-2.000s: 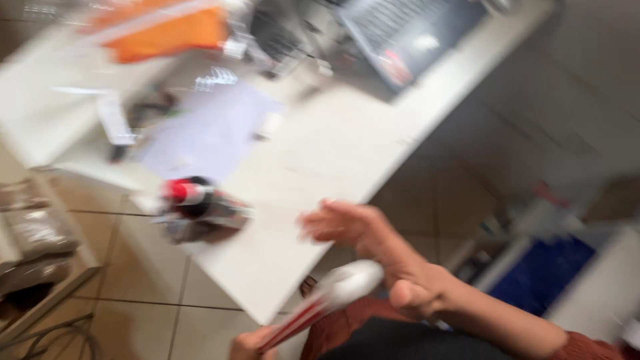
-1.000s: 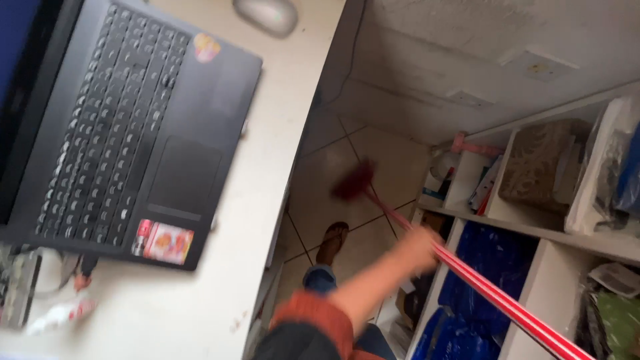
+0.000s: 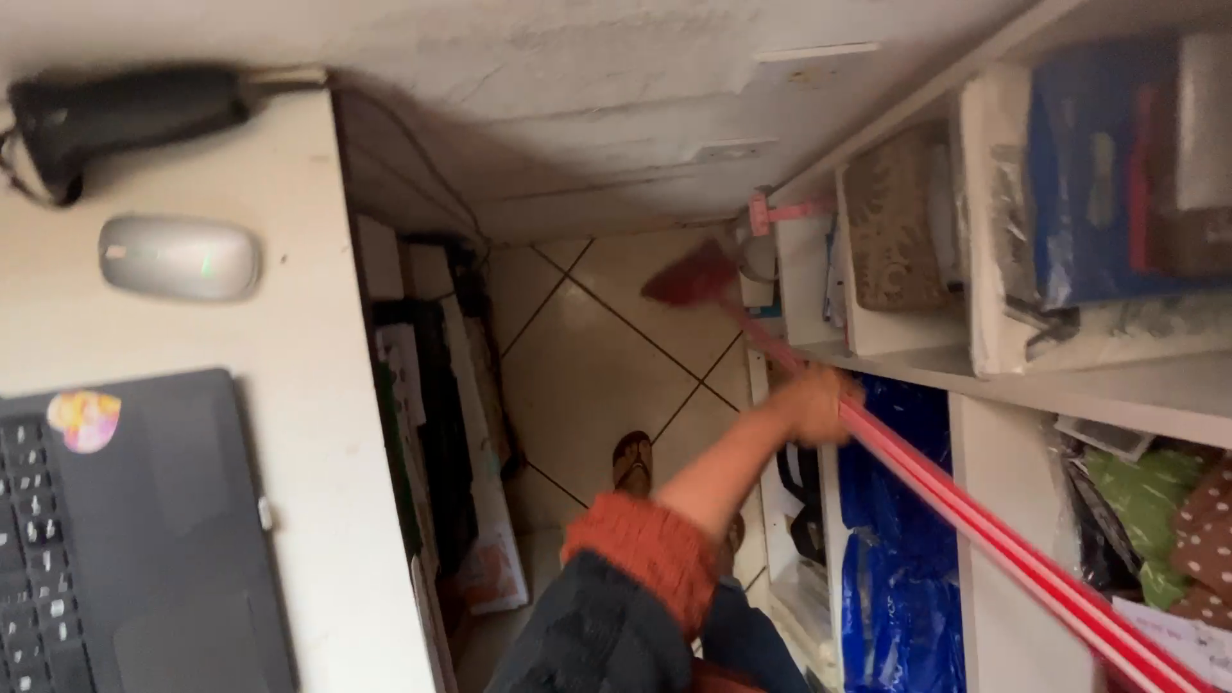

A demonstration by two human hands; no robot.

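Note:
My left hand (image 3: pixel 818 404), at the end of a rust-coloured cuff and dark sleeve, is closed around the red-and-white striped handle (image 3: pixel 972 515) of a broom. The handle slants from the lower right edge to the blurred dark red broom head (image 3: pixel 691 275), which is over the tiled floor (image 3: pixel 616 332) near the far wall. The upper end of the handle lies outside the view. My right hand is not in view.
A white desk (image 3: pixel 322 462) on the left bears a laptop (image 3: pixel 178 539) and a grey mouse (image 3: pixel 181 258). White shelves (image 3: pixel 1039 390) with blue plastic packages (image 3: pixel 900 597) line the right. My sandalled foot (image 3: pixel 632 462) is on the floor between them.
The earliest frame shows one hand with its fingers apart and another at the handle; now one hand grips the handle. The view has swung from the desk to the floor, and the broom head has shifted.

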